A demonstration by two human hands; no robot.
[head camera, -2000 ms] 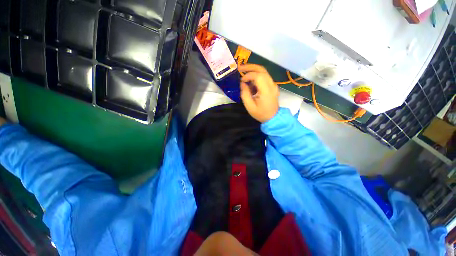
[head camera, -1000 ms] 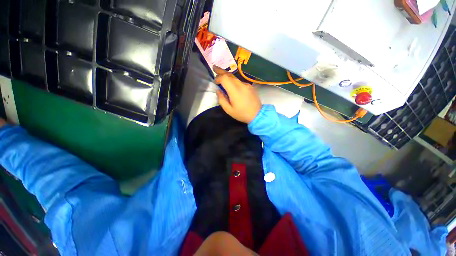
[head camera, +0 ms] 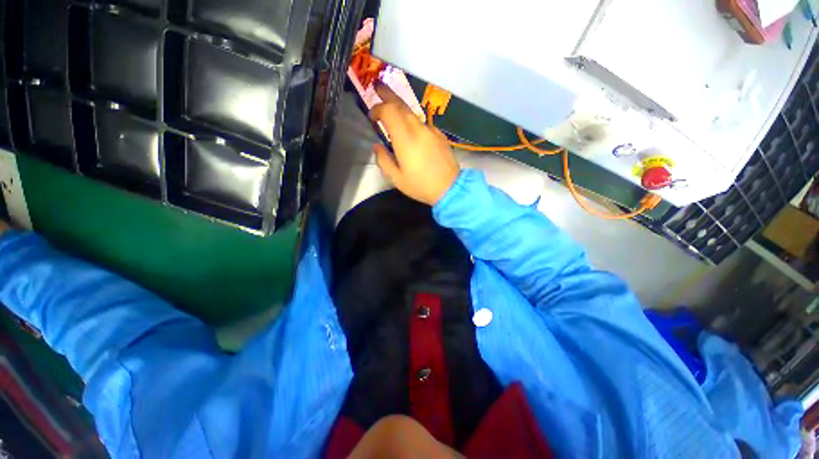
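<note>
A narrow pink-and-white rectangle (head camera: 401, 88), a card or a phone, with orange-red at its upper end, lies between the black tray and the white machine. My right hand (head camera: 415, 154) is bare and reaches over its lower part. The index finger is stretched onto its face and the thumb is apart. I see nothing gripped in this hand, though its palm side is hidden. My left hand (head camera: 4, 225) is almost wholly cut off by the left edge. Only a sliver of skin shows at the cuff, so its fingers are hidden.
A large black blister tray (head camera: 168, 67) stands at upper left over a green surface (head camera: 162, 255). The white machine (head camera: 503, 63) has a red stop button (head camera: 656, 177) and looped orange cables (head camera: 575, 199). Another black tray (head camera: 763, 170) stands to its right.
My right hand has moved left, then up onto the pink-and-white rectangle, and its fingers have stretched out. The dark blue area at the rectangle's lower end no longer shows. My left arm has barely moved.
</note>
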